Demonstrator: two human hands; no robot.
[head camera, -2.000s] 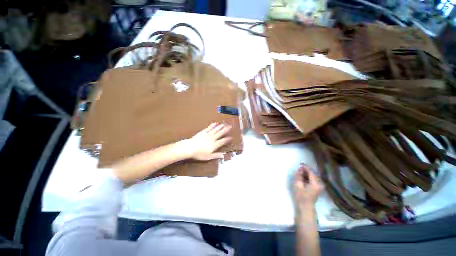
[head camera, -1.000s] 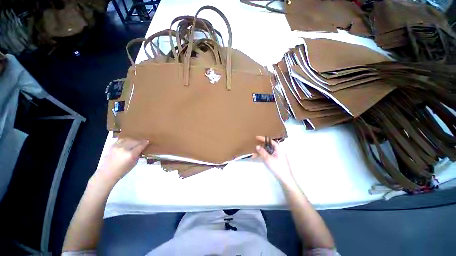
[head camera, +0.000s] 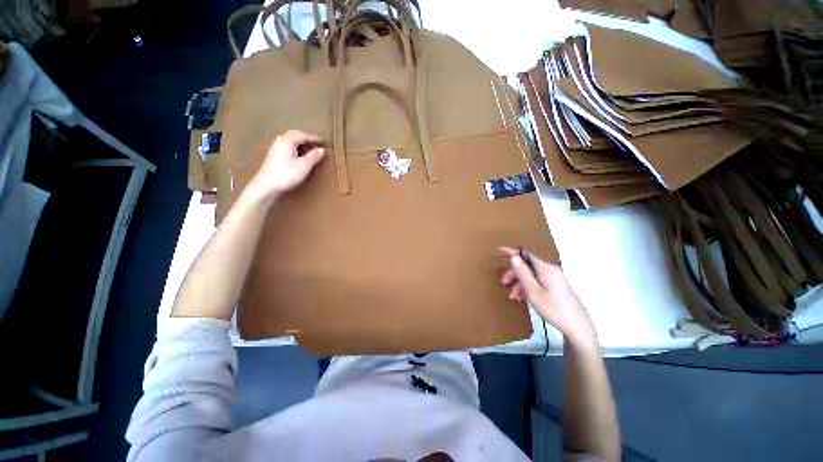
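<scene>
A tan bag panel (head camera: 406, 262) lies in front of me, its lower edge at the table's front edge. Its handle (head camera: 339, 99) lies towards the back, with flat strap ends at the seam. A crumpled shiny patch (head camera: 394, 163) sits between the strap ends, and a dark label (head camera: 511, 187) is at the right side. My left hand (head camera: 293, 161) is over the panel left of the handle, fingers bent, thumb slightly apart, nothing visible in it. My right hand (head camera: 534, 281) is over the lower right of the panel, holding small dark thread snips (head camera: 527, 262), mostly hidden by the fingers.
Stacked panels (head camera: 632, 135) with white edges lie to the right, their many handles (head camera: 735, 244) hanging towards the front edge. More panels with handles lie under and behind the work. A grey metal frame (head camera: 113, 271) stands at the left. A thin dark cord runs down by the table edge.
The panel now lies nearer to me and reaches the table edge. My left hand has gone from its lower left corner up towards the seam; my right hand has left the bottom edge.
</scene>
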